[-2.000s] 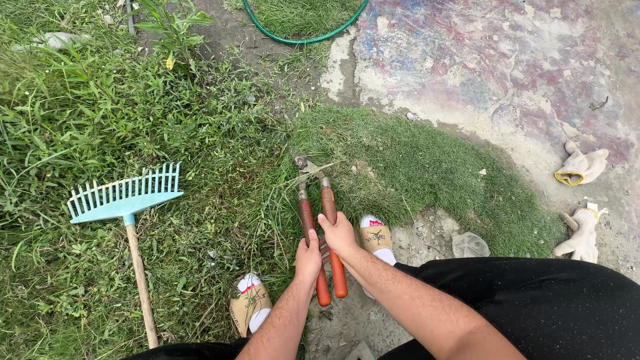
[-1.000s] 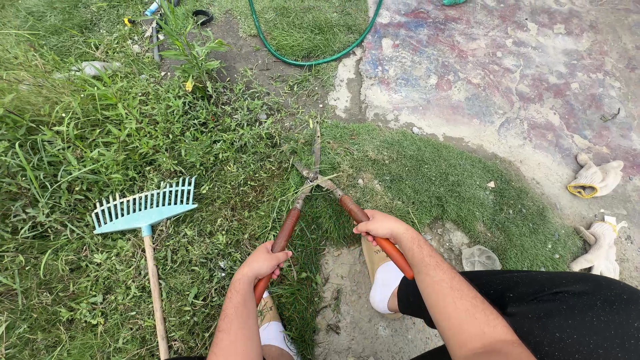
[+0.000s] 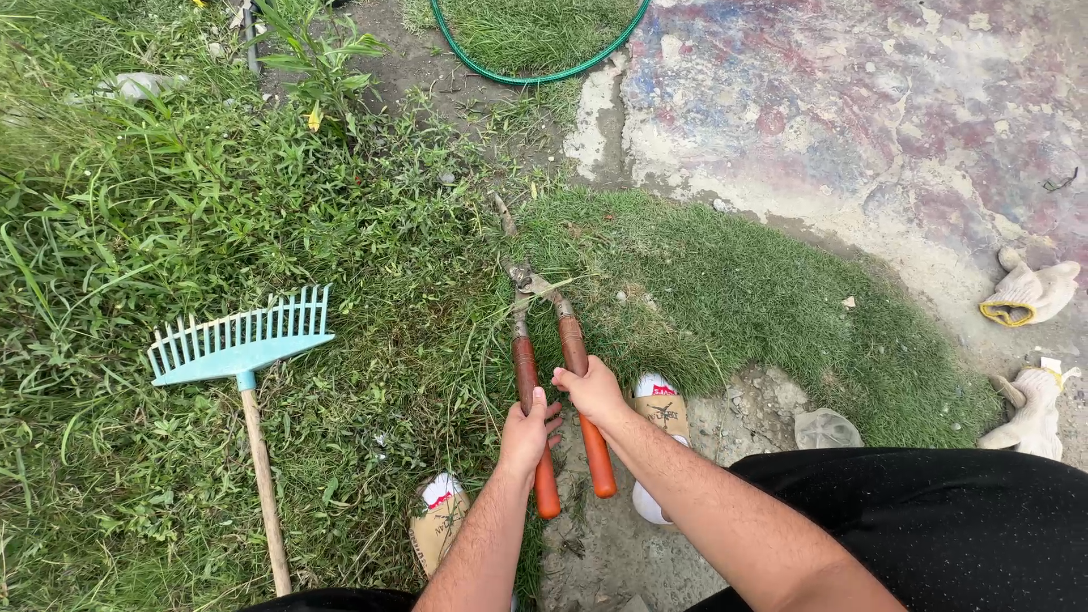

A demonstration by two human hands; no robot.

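A pair of hedge shears (image 3: 524, 280) points away from me over the line where weeds meet short grass. My left hand (image 3: 529, 432) grips its left wooden handle, and my right hand (image 3: 591, 391) grips the right one. The two handles lie close together, nearly parallel, with their orange ends toward me. Loose grass stems hang across the pivot. The metal blades (image 3: 505, 214) are partly hidden in the grass, so how far they close cannot be told.
A light-blue rake (image 3: 246, 340) lies in weeds at left. A green hose (image 3: 534, 80) curves at the top. Two work gloves (image 3: 1033, 291) lie on the worn concrete at right, a clear plastic cup (image 3: 826, 429) near my knee. My slide sandals (image 3: 439, 527) flank the handles.
The shears' handles were spread wide a second ago and are now brought close together, with both hands nearer each other. My feet have shifted too.
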